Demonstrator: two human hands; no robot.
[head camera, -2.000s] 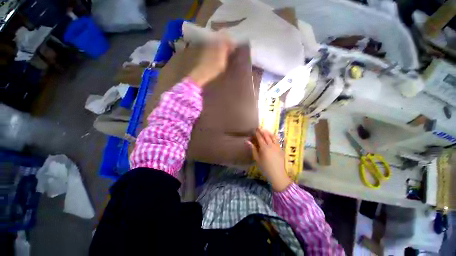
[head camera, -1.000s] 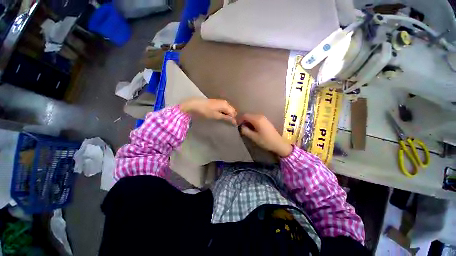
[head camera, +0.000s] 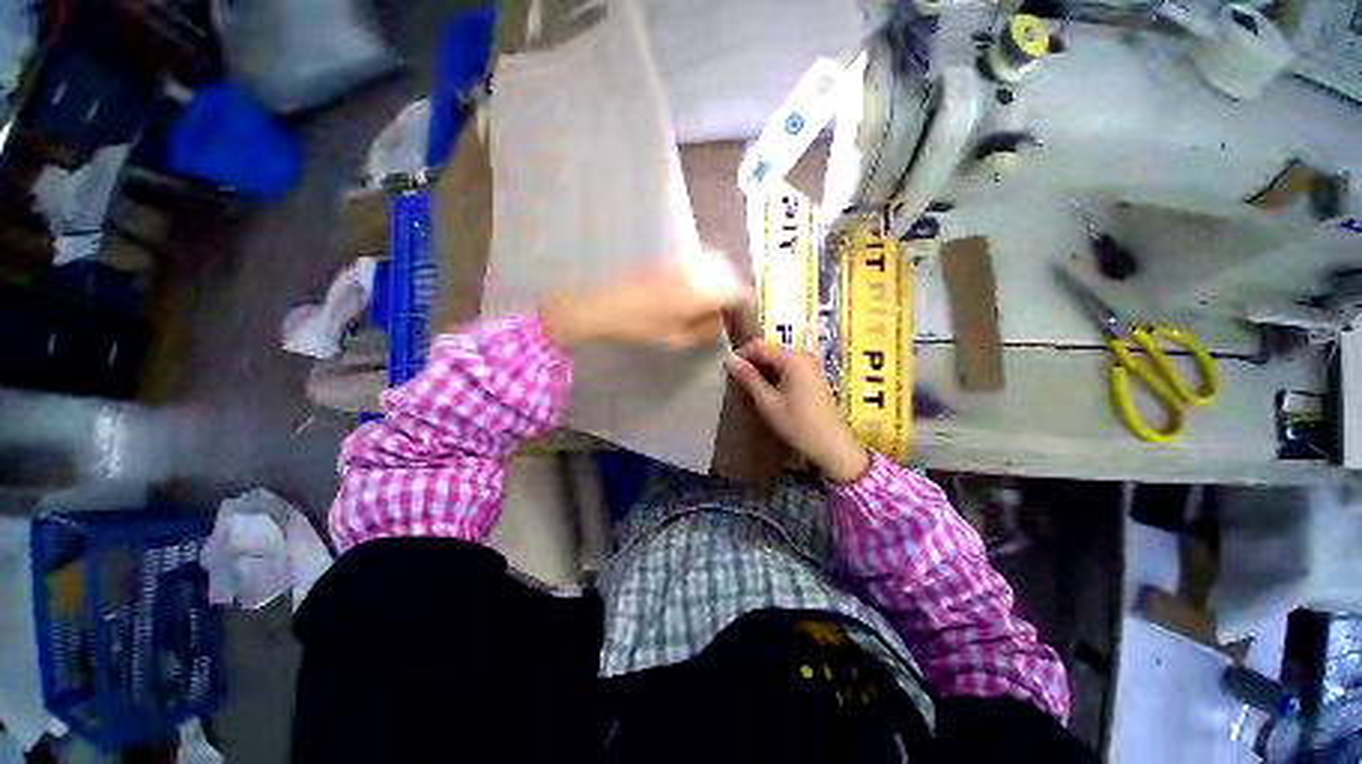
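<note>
A large panel (head camera: 590, 194), pale side up, lies left of the needle area with its right edge lifted and folded over. Brown material shows beneath and beside it. My left hand (head camera: 650, 309), blurred, is closed on the panel's edge. My right hand (head camera: 795, 400) pinches the same edge just to the right and nearer my lap, beside the yellow marked tape (head camera: 875, 351). The fingertips of both hands nearly meet. The white sewing machine (head camera: 934, 127) stands beyond the tapes. Its presser foot cannot be made out.
A narrow brown strip (head camera: 974, 314) and yellow-handled scissors (head camera: 1158, 381) lie right of the tapes, with a small dark tool (head camera: 1110, 254) behind. A blue crate edge (head camera: 409, 284) borders the table at left. Another blue crate (head camera: 127, 627) and pale scraps (head camera: 257, 549) are on the floor.
The panel has gone from brown side up to mostly pale side up, its fold now standing near the needle area. My hands have come together at its edge.
</note>
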